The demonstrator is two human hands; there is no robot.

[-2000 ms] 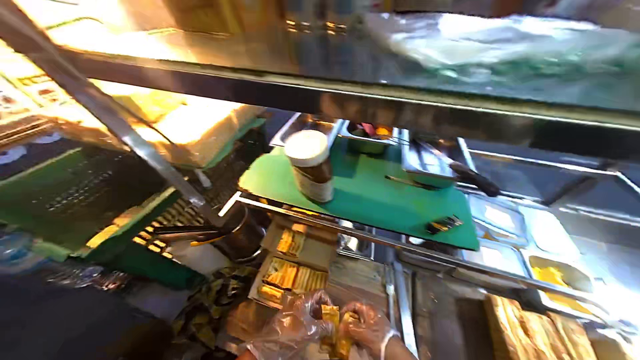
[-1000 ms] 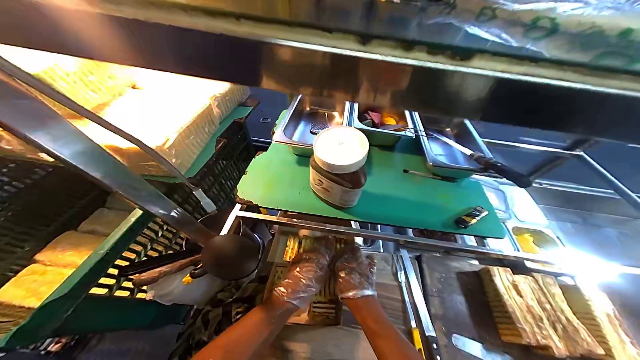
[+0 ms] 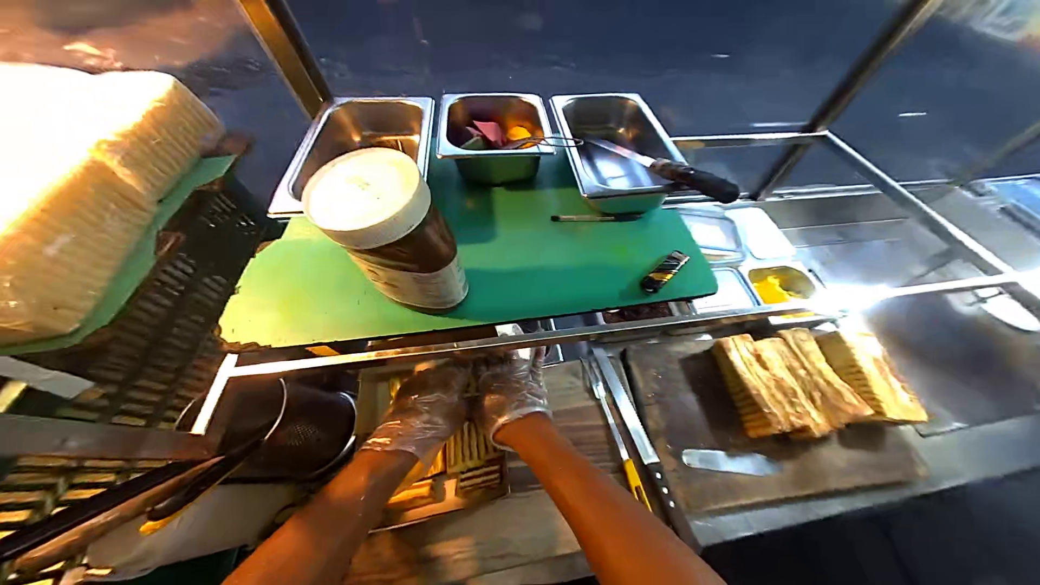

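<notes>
My left hand (image 3: 426, 402) and my right hand (image 3: 512, 386), both in clear plastic gloves, are side by side over a cardboard box (image 3: 406, 516) below the green board. Cut bread strips (image 3: 467, 447) with dark filling stand in rows in the box. The fingertips of both hands are partly hidden under the metal rail and board, so what they hold does not show. Right of the box lie a long knife (image 3: 630, 406) and a yellow-handled utensil (image 3: 613, 435).
A large brown jar (image 3: 406, 244) with a white lid stands on the green board (image 3: 520, 268), before metal pans (image 3: 491, 150). Bread slabs (image 3: 800, 382) and a blade (image 3: 727, 461) lie on a wooden board at right. Stacked bread (image 3: 97, 187) is at left; pots (image 3: 305, 431) stand below.
Two seconds ago my hands held bread pieces over the near end of the box; now they reach further in, toward its far end under the rail. The view has shifted.
</notes>
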